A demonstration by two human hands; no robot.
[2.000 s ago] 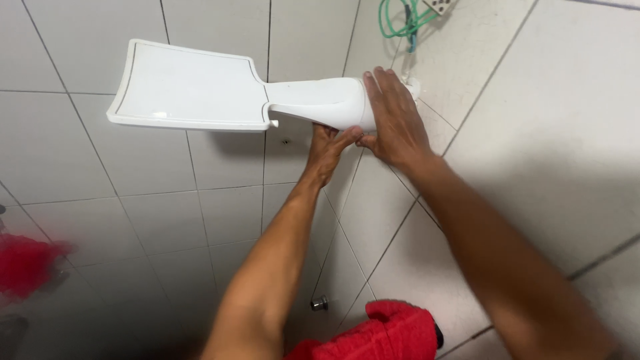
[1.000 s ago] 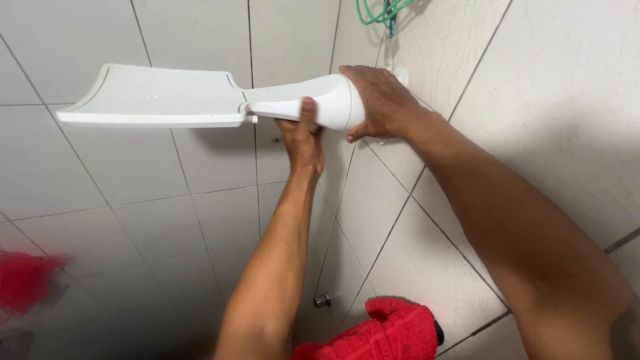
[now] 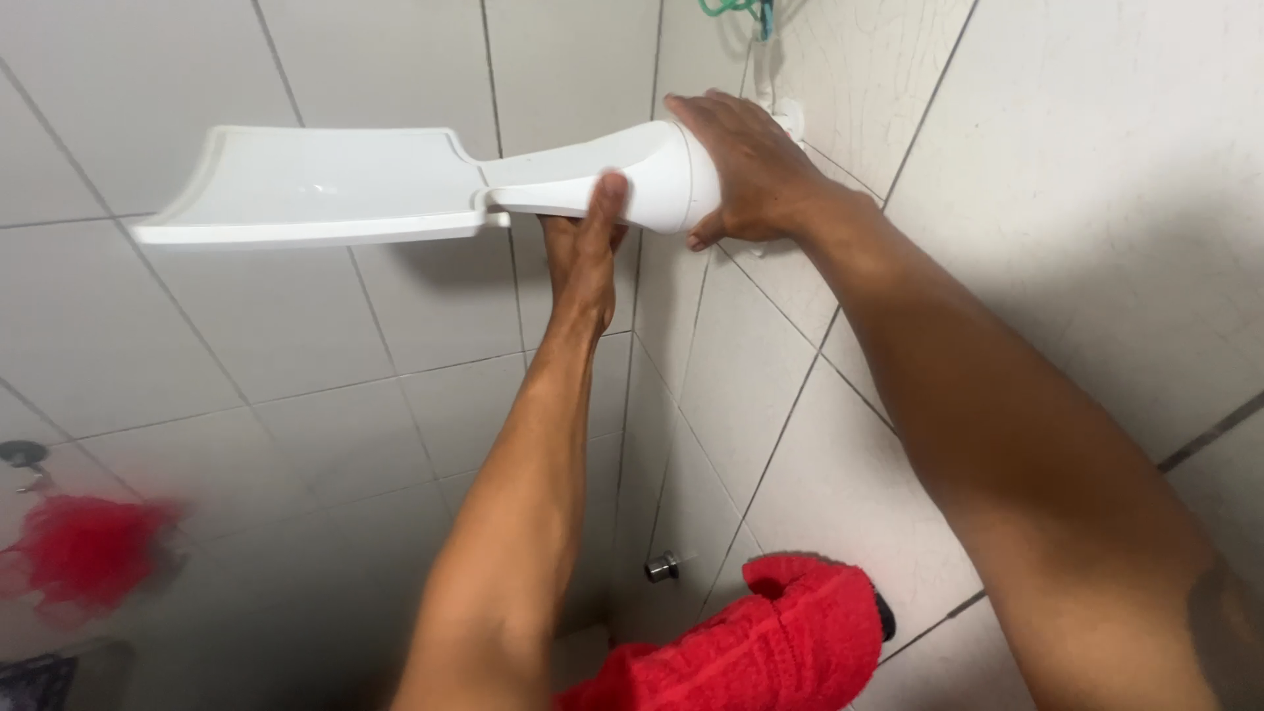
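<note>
A white plastic shower head unit (image 3: 652,178) extends from the tiled wall at the right, its broad flat panel (image 3: 336,183) pointing left. My left hand (image 3: 588,232) grips the narrow body from below, thumb up on its near side. Around the round base, close to the wall, my right hand (image 3: 746,163) is wrapped, fingers over the top and thumb beneath. Behind that hand a white wall fitting (image 3: 788,118) partly shows; the joint between it and the unit is hidden. Above it hang coiled green wires (image 3: 731,5) and a white tube or cable.
Tiled walls meet in a corner behind the unit. A red towel (image 3: 760,632) hangs low on the right wall, near a metal knob or fitting (image 3: 662,567). At the far left, a red mesh bath sponge (image 3: 94,553) hangs below a dark hook (image 3: 24,454).
My left hand has shifted left along the body, away from its place beside the right hand. The right hand stays around the base. The panel now appears more edge-on than two seconds ago.
</note>
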